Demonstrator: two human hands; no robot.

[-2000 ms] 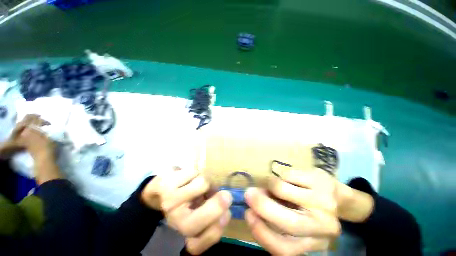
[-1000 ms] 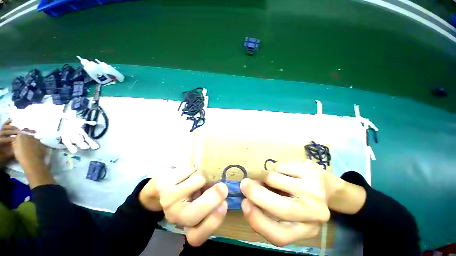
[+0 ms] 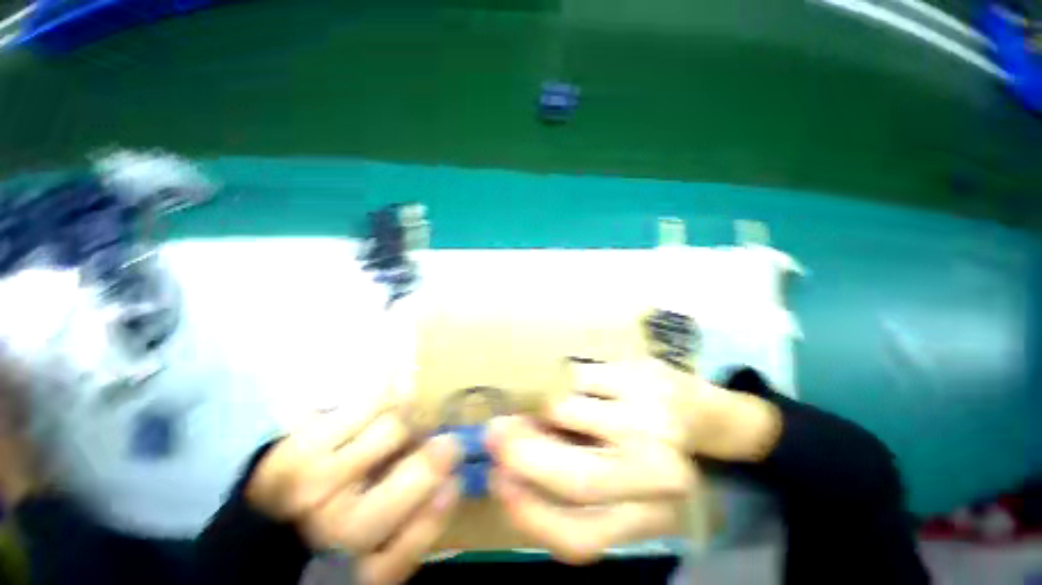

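A small blue bag body (image 3: 472,459) with a dark loop handle standing on its top is held between both hands, above the tan cardboard mat (image 3: 491,343). My left hand (image 3: 371,486) grips its left side with thumb and fingers. My right hand (image 3: 594,469) grips its right side. A loose dark handle (image 3: 586,361) shows at the fingers of my right hand. The frame is blurred, so the bag's seams cannot be made out.
Dark handle piles lie right (image 3: 671,338) and back left (image 3: 392,248) of the cardboard. A blurred bag pile (image 3: 57,223), white gloves (image 3: 46,314) and a single bag (image 3: 155,433) are left, beside another person's arm. A bag (image 3: 558,101) sits on the green belt (image 3: 377,91).
The view has shifted right and become blurred, so the table things appear further left. Both hands still hold the bag body.
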